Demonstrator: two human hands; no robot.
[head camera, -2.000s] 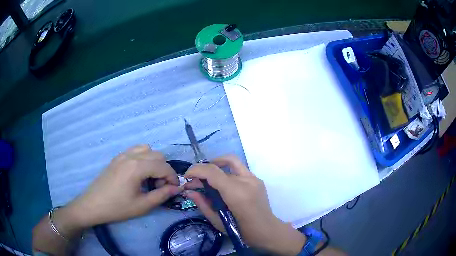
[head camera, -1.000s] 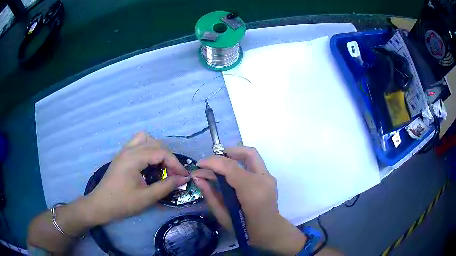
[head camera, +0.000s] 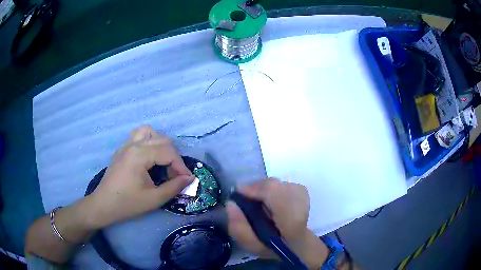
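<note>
The open earcup of the headphones lies on the foam sheet with its green circuit board showing. A small silver-white rectangle sits beside the green part. My left hand reaches over the earcup, thumb and finger pinched at its left part; whatever is between them is too small to tell. My right hand, blurred, holds the dark soldering iron to the right of the earcup, its blurred tip pointing up and left. The other earcup lies nearer me. The black headband curves at left.
A green solder spool stands at the back, with thin solder wire near it. A short dark strip lies on the foam sheet. White paper is at right, then a blue tray with parts. Other headphones lie far left.
My right hand has moved away from my left fingertips to the right, with the iron tilted further left and its tip lower. More of the green board shows. The view has shifted slightly.
</note>
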